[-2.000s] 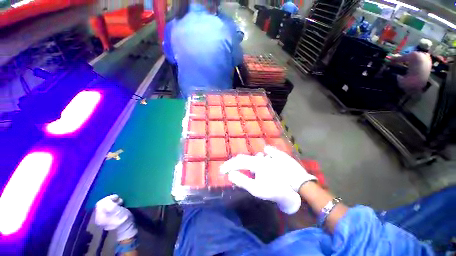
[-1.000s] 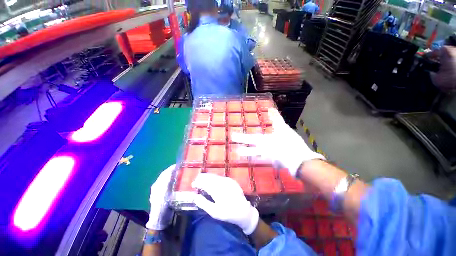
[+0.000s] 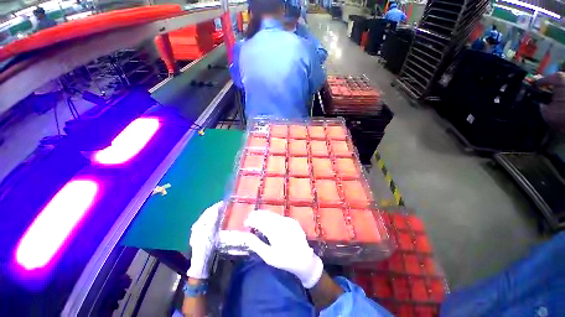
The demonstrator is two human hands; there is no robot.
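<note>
A wide clear blister tray (image 3: pixel 379 249) with a grid of pink-red foam pads (image 3: pixel 300 191) lies in front of me, over the right side of the green mat (image 3: pixel 179 198). My left hand (image 3: pixel 204 240), white-gloved with a blue wristband, is at the tray's near left corner and grips its edge. My right hand (image 3: pixel 282 246), also white-gloved, holds the near edge just right of it, fingers over the first pockets. The undersides of both grips are hidden. No board can be made out in the pockets.
Magenta-violet lamps (image 3: pixel 59 223) glow left of the silver conveyor rail (image 3: pixel 167 170). More red-filled trays (image 3: pixel 402 263) lie low at right; others (image 3: pixel 352 96) are stacked ahead. A blue-coated person (image 3: pixel 275 71) is ahead. Another's blue sleeve (image 3: pixel 520 282) shows at lower right.
My left hand has come from the mat's near edge to the tray corner, and my right hand has come into view there. Another person's gloved hand with a wristwatch has left the tray.
</note>
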